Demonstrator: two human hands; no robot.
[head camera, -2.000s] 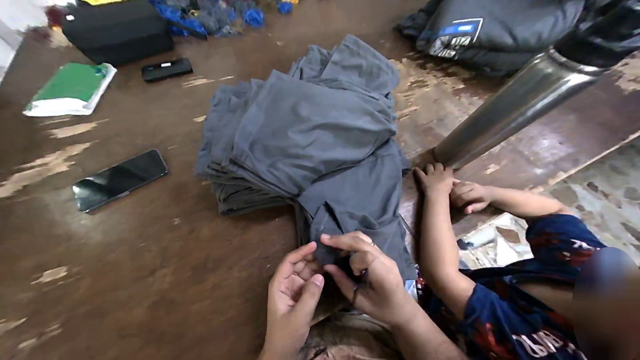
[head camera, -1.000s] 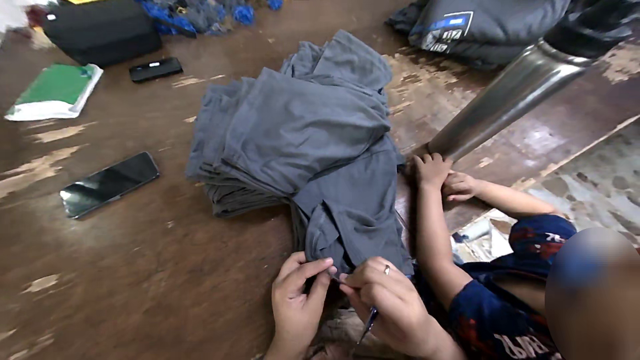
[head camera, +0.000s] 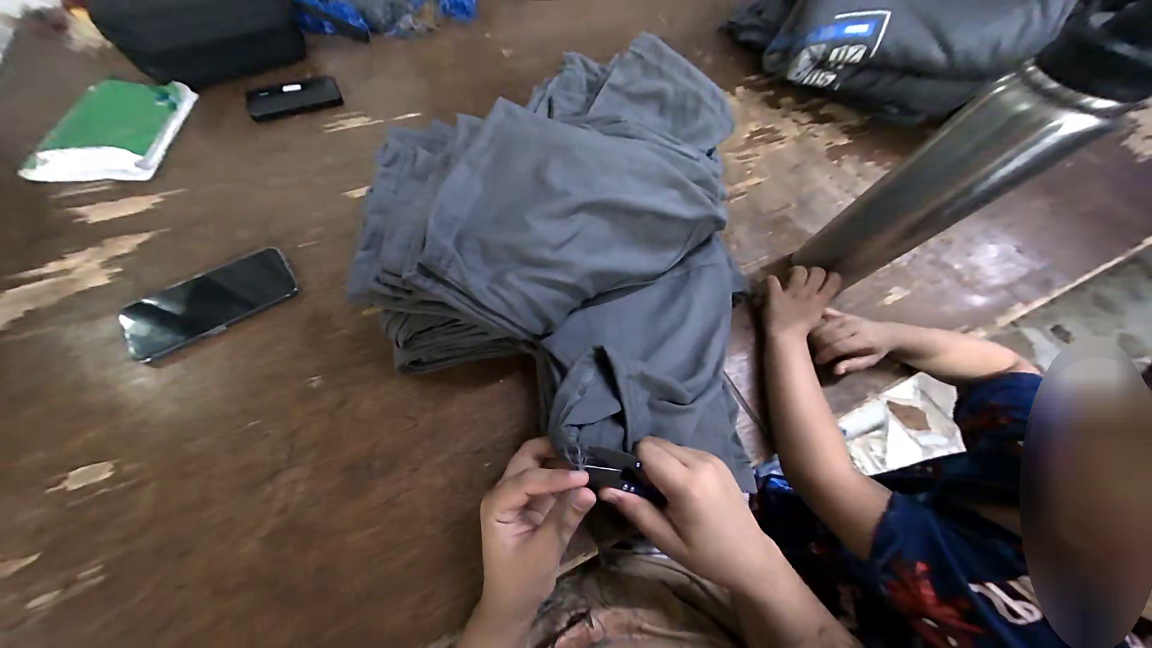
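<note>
A pile of folded grey cloth garments (head camera: 576, 207) lies in the middle of the table, one part hanging toward me over the near edge. My left hand (head camera: 533, 504) pinches the edge of this grey cloth and some loose threads between thumb and fingers. In my right hand (head camera: 688, 504) is a small dark cutting tool, seemingly thread snips (head camera: 621, 475), its tip at the threads beside my left fingertips. Part of the tool is hidden by my fingers.
Another person's hands (head camera: 801, 310) rest at the table edge by a steel bottle (head camera: 963, 171). Left are a smartphone (head camera: 209, 304), a green-and-white packet (head camera: 112, 126), a small black case (head camera: 294, 97) and a black bag (head camera: 198, 36). Dark folded garments (head camera: 909, 54) lie back right.
My right hand has brought the dark tool up to the cloth edge; one second ago a thin dark item pointed down below that hand. My left hand keeps pinching the cloth.
</note>
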